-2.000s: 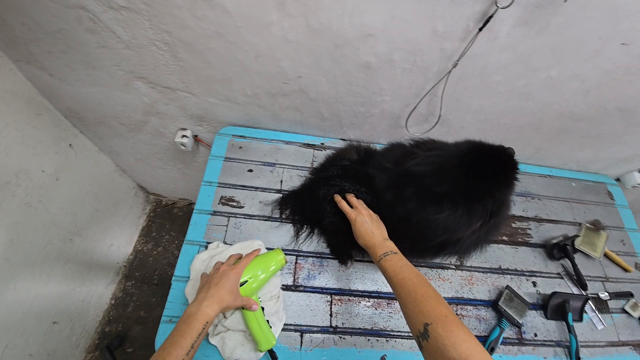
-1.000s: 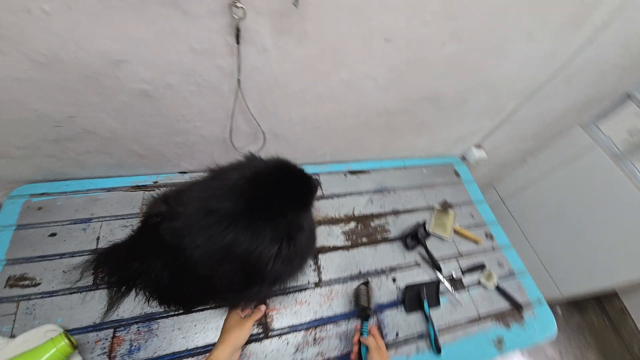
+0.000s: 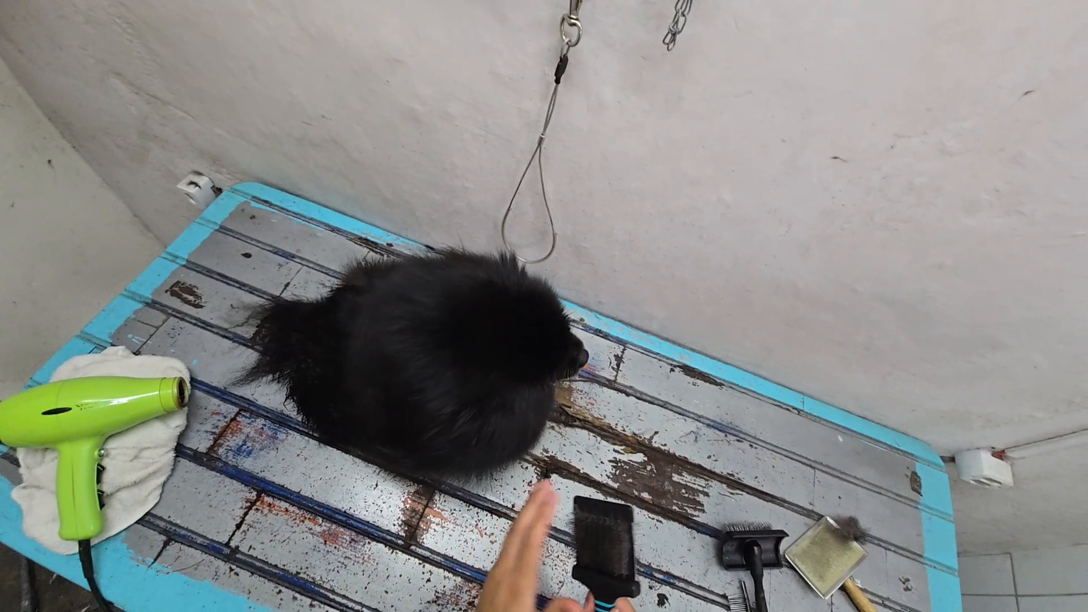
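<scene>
A fluffy black dog [image 3: 442,365] is on the grey grooming table [image 3: 697,442], its dark muzzle pointing right. My right hand [image 3: 625,604], mostly cut off by the bottom edge, holds a slicker brush [image 3: 604,537] with a black rectangular head and a teal part on its handle. My left hand [image 3: 520,548], slightly blurred, is raised just left of the brush head, fingers extended, below the dog; nothing shows in it. At far left a lime-green hair dryer [image 3: 81,425] lies on a crumpled white towel [image 3: 144,476], its nozzle towards the dog.
A black slicker brush [image 3: 752,548] and a wooden-handled slicker brush [image 3: 824,557] with a hair tuft lie at lower right, beside a partly visible metal comb [image 3: 738,599]. A wire loop [image 3: 529,204] hangs by the wall behind the dog. The table has a blue rim [image 3: 765,387].
My left hand has let go of the hair dryer it held two seconds ago. My right hand has left the dog's fur and now holds a brush. The view has shifted strongly.
</scene>
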